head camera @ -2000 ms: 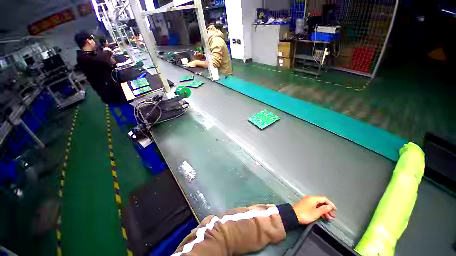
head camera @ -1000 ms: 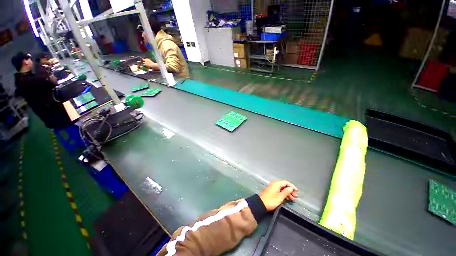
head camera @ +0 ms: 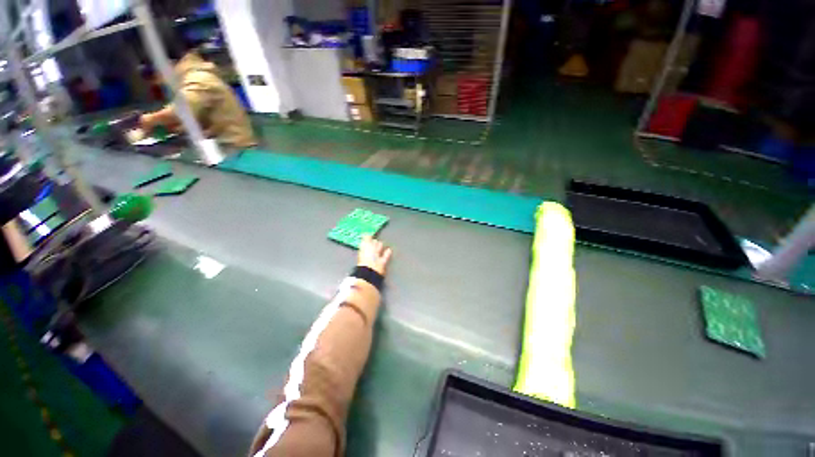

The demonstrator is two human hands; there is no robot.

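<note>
A green circuit board (head camera: 357, 228) lies on the grey belt ahead of me. My left hand (head camera: 374, 254) is stretched out over the belt at the board's near right edge, fingers extended. The fingertips overlap the edge in view; I cannot tell whether they touch or hold it. My right hand is not in view. The near black tray (head camera: 536, 434) is cut off by the bottom edge and holds small pale specks.
A yellow-green wrapped bar (head camera: 548, 308) lies across the belt. Another circuit board (head camera: 732, 320) lies right of it. An empty-looking black tray (head camera: 651, 225) stands across the belt. More boards (head camera: 177, 186) lie far left, near a person (head camera: 211, 103) in a tan top.
My left hand has left its place beside the near tray and reached forward to the board. The view has turned right, bringing the right-hand board and far tray further in.
</note>
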